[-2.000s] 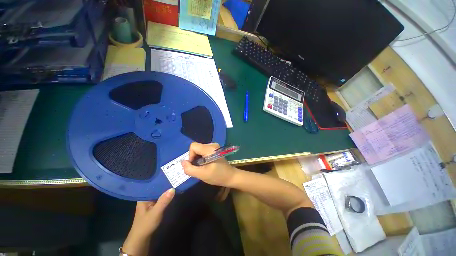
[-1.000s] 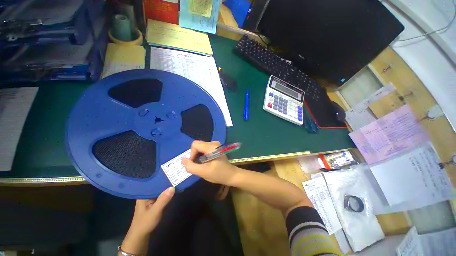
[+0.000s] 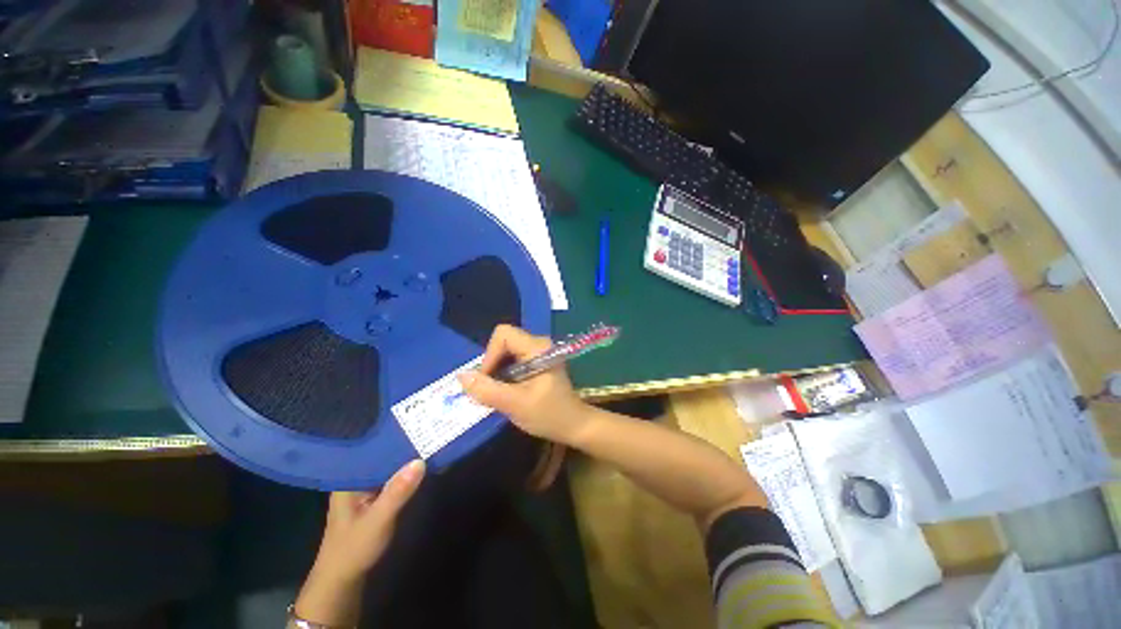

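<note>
A blue component reel (image 3: 264, 264) with dark tape in its three windows lies partly on the green desk and partly over its front edge. A white reel label (image 3: 433, 415) with print and handwriting is near the rim at lower right. My left hand (image 3: 365, 514) grips the near rim, thumb on top beside the label and fingers hidden underneath. My right hand (image 3: 526, 386) holds a slim red-and-dark pen (image 3: 568, 350) over the label's upper right part. Whether the pen tip touches the label cannot be told.
A blue pen (image 3: 604, 256), calculator (image 3: 696, 245), keyboard (image 3: 670, 154) and mouse (image 3: 826, 274) are behind and right of the reel. A printed record sheet (image 3: 486, 172) lies behind it. Document trays (image 3: 117, 154) stand at left. Papers and a bag (image 3: 875, 553) are at right.
My right hand has moved slightly up and right on the label, and the pen leans further right. More of the label shows. My left hand keeps its hold on the rim.
</note>
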